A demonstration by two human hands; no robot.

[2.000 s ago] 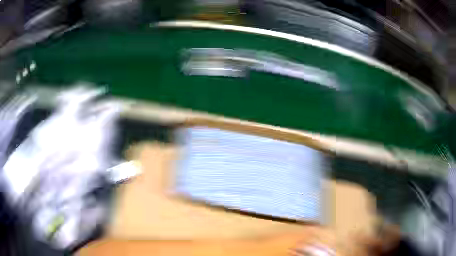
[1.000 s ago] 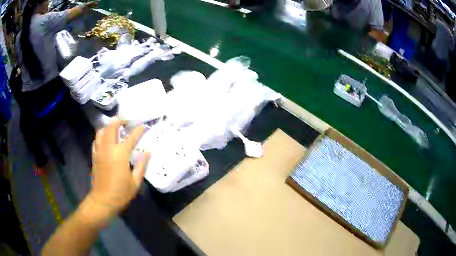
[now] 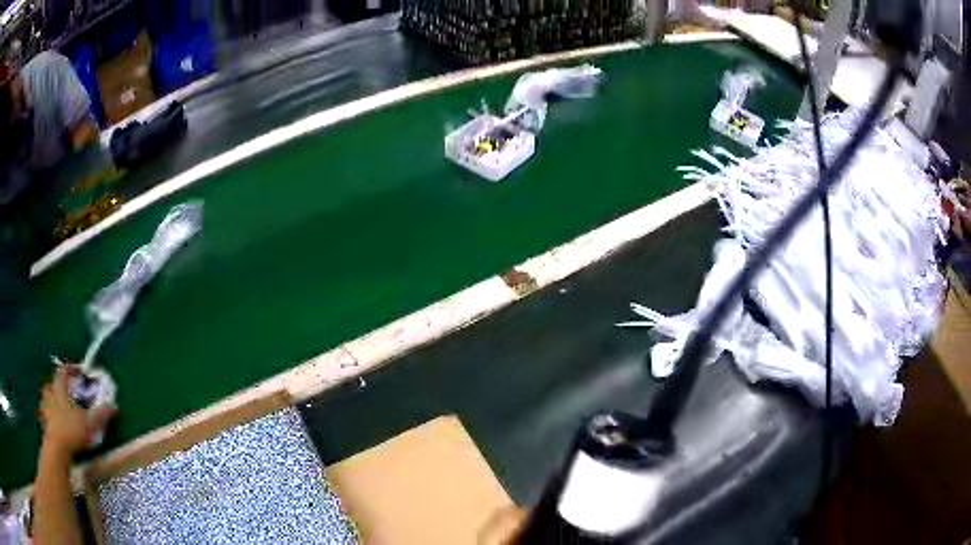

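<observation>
My left hand is at the far left, reaching over the green belt. Its fingers are on a small white socket housing, partly hidden by the hand. A clear-bagged cord trails from the housing up the belt. The black electric screwdriver with a white label stands tilted at the bottom, its cable end up. Only a bit of my right hand shows beside it at the bottom edge; its grip is mostly cut off. The screw tray, full of silvery-blue screws, lies at the bottom left.
A cardboard mat lies right of the tray. White housings with bagged cords sit on the belt, one at centre, one further right. A large pile of white bagged cords fills the right. A person is at upper left.
The view has swung right. My left hand has moved from the white units on the bench to a housing on the belt. The screwdriver and part of my right hand have come into view.
</observation>
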